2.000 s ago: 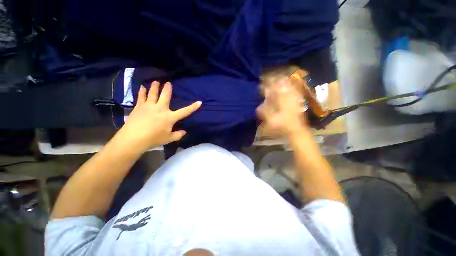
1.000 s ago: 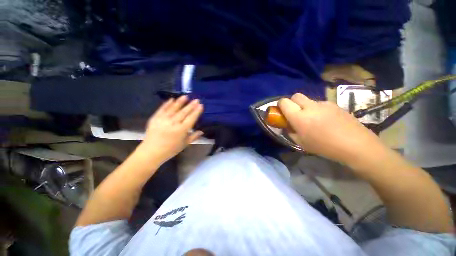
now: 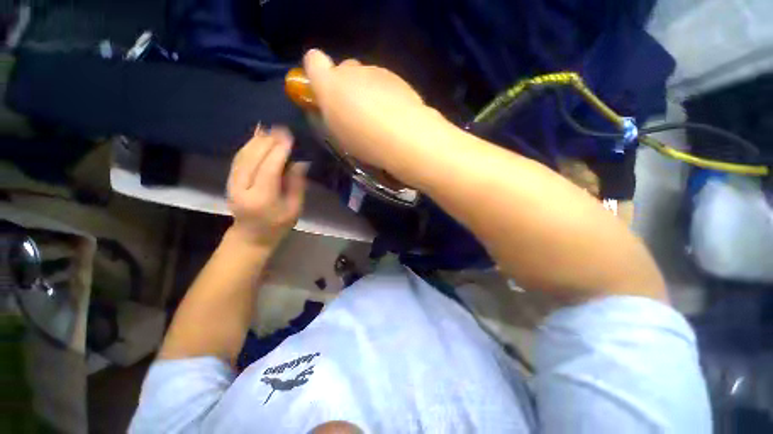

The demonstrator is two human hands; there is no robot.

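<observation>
My right hand (image 3: 360,97) holds the iron by its orange-brown handle (image 3: 298,87); the iron's silver edge (image 3: 386,188) shows below my wrist, and the rest is hidden by my hand and forearm. The iron is over the navy garment (image 3: 449,222) near the end of the dark padded pressing arm (image 3: 169,97). A small pale stripe shows beside the iron. My left hand (image 3: 264,182) is blurred, at the front edge of the pressing arm, left of the iron; whether it touches cloth cannot be told.
The pale table edge (image 3: 208,203) runs below the pressing arm. Navy cloth is heaped behind. A yellow-green hose (image 3: 593,102) and a black cable run right from behind my forearm. A white container (image 3: 731,225) stands at right. A box-like frame (image 3: 76,280) is at lower left.
My right hand first took up the iron at the right, then moved it left and away from me to the pressing arm. The view has shifted, and the hose now arches over the garment.
</observation>
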